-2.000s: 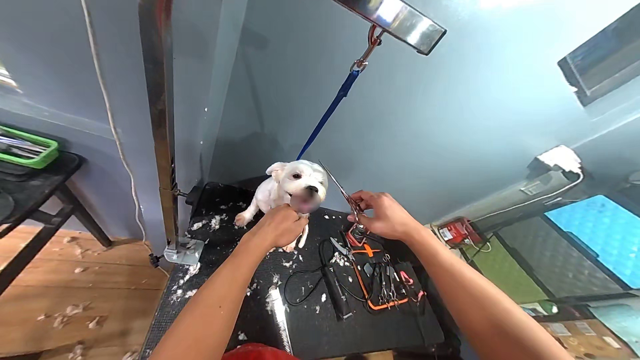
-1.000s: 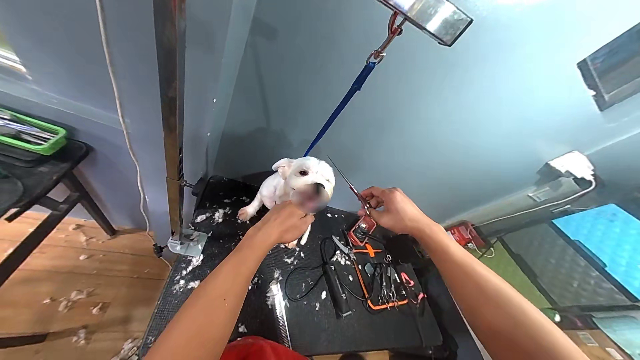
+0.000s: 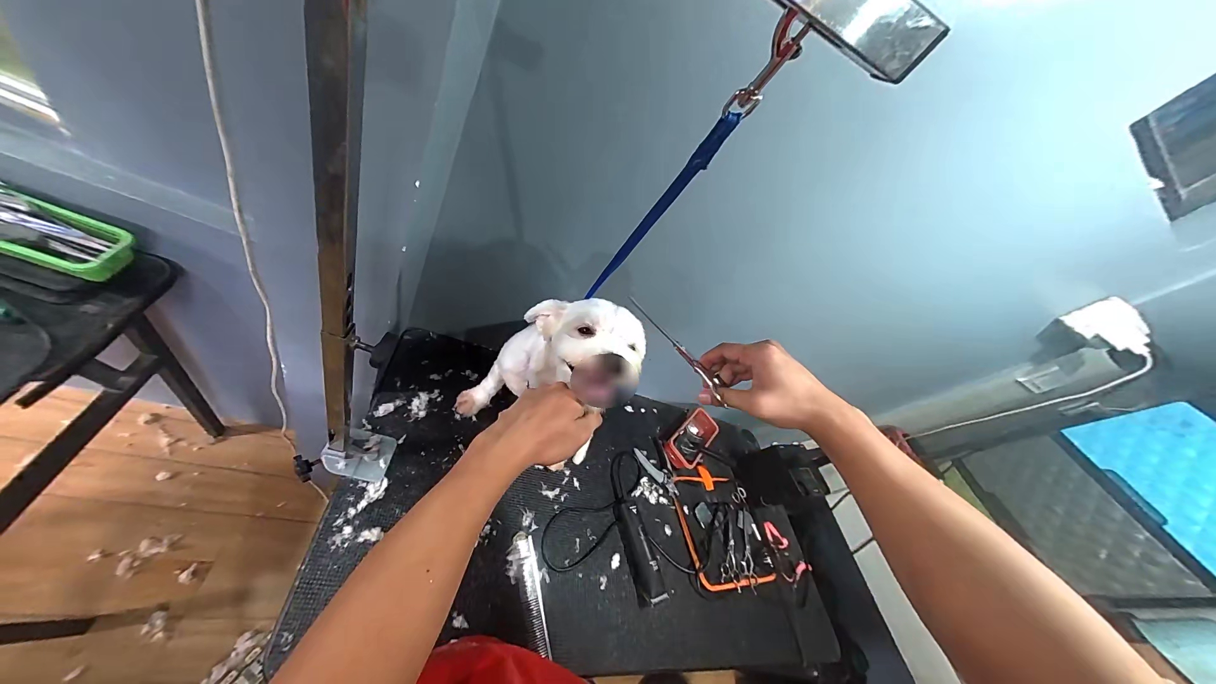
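Observation:
A small white dog (image 3: 537,356) sits at the far side of a black grooming table (image 3: 608,627), tethered by a blue strap (image 3: 665,201). My left hand (image 3: 543,423) is closed on fur under its chin, at the lower edge of its blurred muzzle. To the right of the head, my right hand (image 3: 768,385) holds grooming scissors (image 3: 679,350) by the finger rings, blades pointing up and left. The blades look closed and stand apart from the head. On the table lie a metal comb (image 3: 532,594), a black corded clipper (image 3: 641,556) and an orange-trimmed tool case (image 3: 727,532).
A metal post (image 3: 334,228) is clamped at the table's left edge. Clumps of white fur lie on the table and wooden floor (image 3: 190,513). A green basket (image 3: 104,249) of tools sits on a side table at left. Scissors and pink-handled tools lie around the case.
The dog's head and my left hand stay close together. My right hand keeps the scissors beside the head, with only a slight shift. The view has moved a little.

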